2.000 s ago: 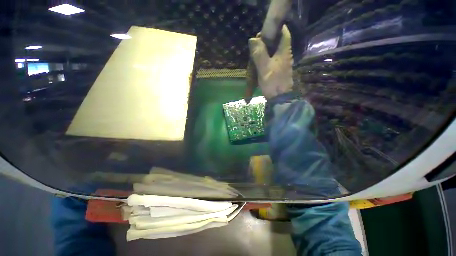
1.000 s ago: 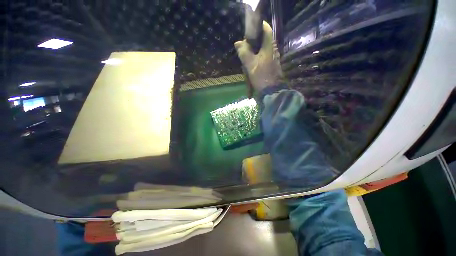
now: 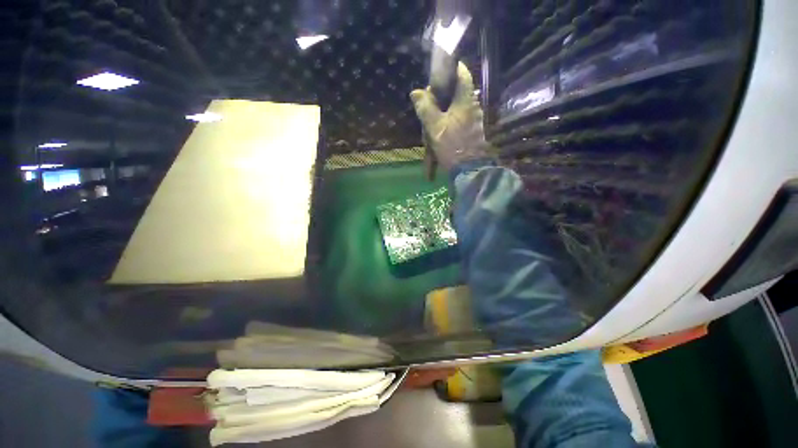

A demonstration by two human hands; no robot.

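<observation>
A green circuit board (image 3: 417,227) with white and silver specks lies slightly tilted on the green mat (image 3: 350,271) inside the cabinet, seen through the window. My right hand (image 3: 452,127), in a thin whitish glove, is shut around a thick grey upright tube (image 3: 444,66), above and beyond the board. A dark brown narrow part of the tool (image 3: 429,164) shows below the hand near the board's far edge. My blue right sleeve hides the board's right edge. My left hand is not in view; only a blue sleeve (image 3: 131,418) shows at lower left.
A large cream panel shape (image 3: 232,192) shows left of the mat. White folded strips (image 3: 297,398) lie at the cabinet's front edge, over a red pad (image 3: 179,404). A yellow block (image 3: 477,385) sits beside my right forearm. A dark green surface (image 3: 713,385) is at right.
The whole view has shifted. The tube and its brown part have moved a little away from the board's far edge. The board stays on the mat.
</observation>
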